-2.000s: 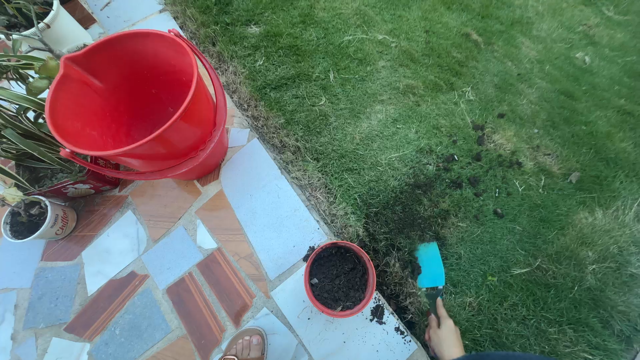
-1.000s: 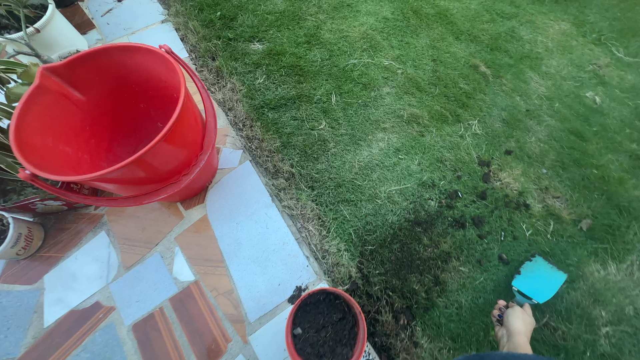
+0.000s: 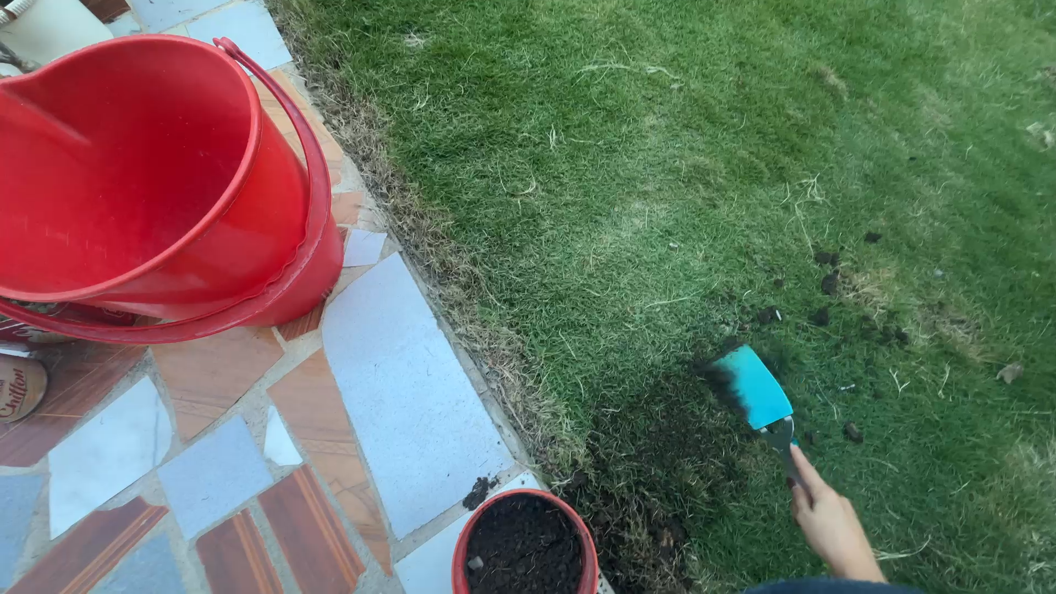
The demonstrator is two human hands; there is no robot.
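My right hand (image 3: 829,520) grips the dark handle of a turquoise-bladed spatula-like hand tool (image 3: 755,388) at the lower right. The blade lies low over the grass, with dark soil blurred along its left edge. Loose soil (image 3: 676,437) is spread on the grass just left of the blade. A terracotta-coloured pot (image 3: 590,561) filled with dark soil stands on the paving at the bottom, left of my hand. My left hand is outside the view.
Nested red plastic buckets (image 3: 280,190) stand on the stone-slab paving (image 3: 404,388) at the left. A printed tin (image 3: 21,388) and a white pot (image 3: 54,29) are at the left edge. Soil clumps (image 3: 829,283) dot the lawn (image 3: 577,206).
The turquoise blade was out to the right of the soil patch one second ago; it has moved left to the patch's edge. My right hand still holds the tool.
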